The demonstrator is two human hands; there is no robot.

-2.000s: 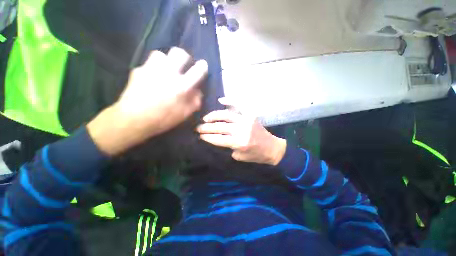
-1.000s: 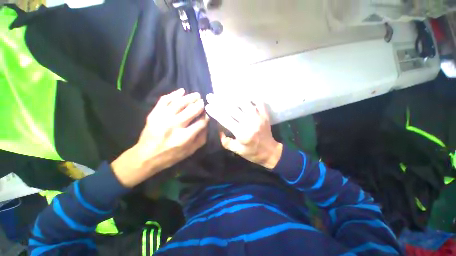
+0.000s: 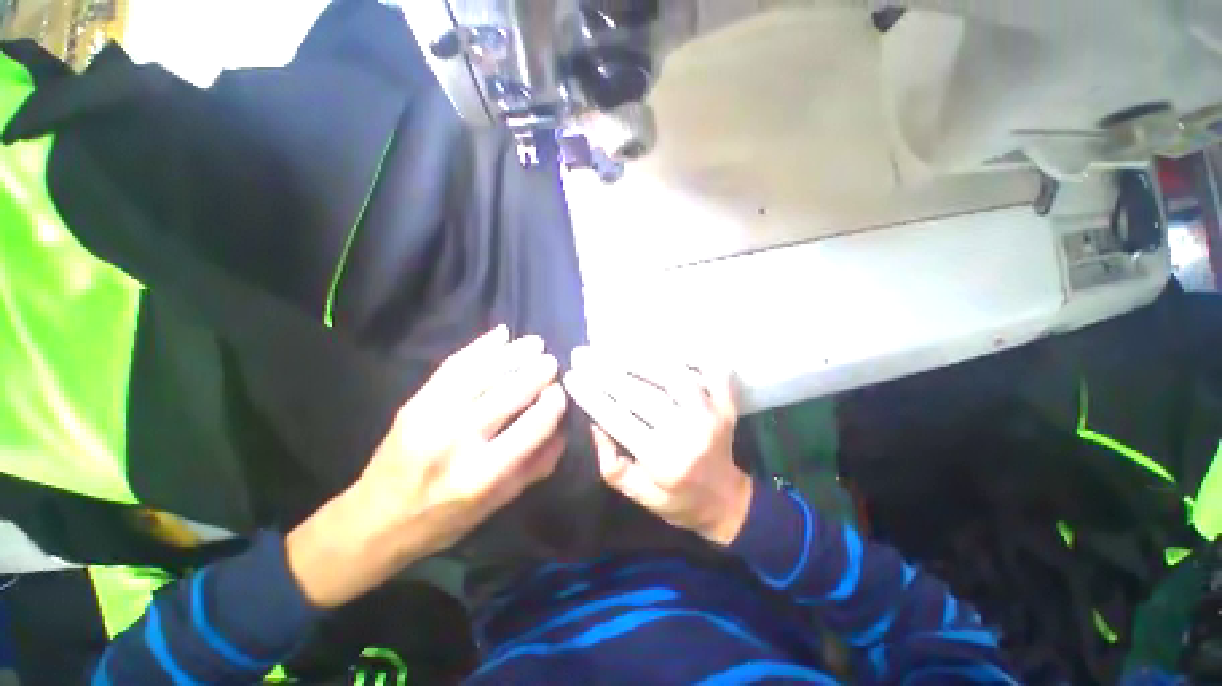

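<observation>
A black garment piece (image 3: 255, 201) with a neon green section and a thin neon line lies left of the white machine bed (image 3: 858, 308). Its right edge runs up to the presser foot area (image 3: 527, 134) under the machine head. My left hand (image 3: 462, 449) lies on the cloth with its fingertips pinched at this edge. My right hand (image 3: 663, 436) is beside it at the bed's left end, fingertips on the same edge. The fingertips of both hands nearly touch. The cloth between them is mostly hidden.
The machine head with metal parts (image 3: 610, 54) stands at the top centre. Black garments with neon stripes (image 3: 1126, 456) are heaped at the right. A dark green strap (image 3: 804, 449) hangs below the bed. More neon-striped cloth lies at the bottom left.
My left hand has come down from higher on the cloth to beside my right hand, and both now hold the edge. The view has shifted, showing more of the machine head.
</observation>
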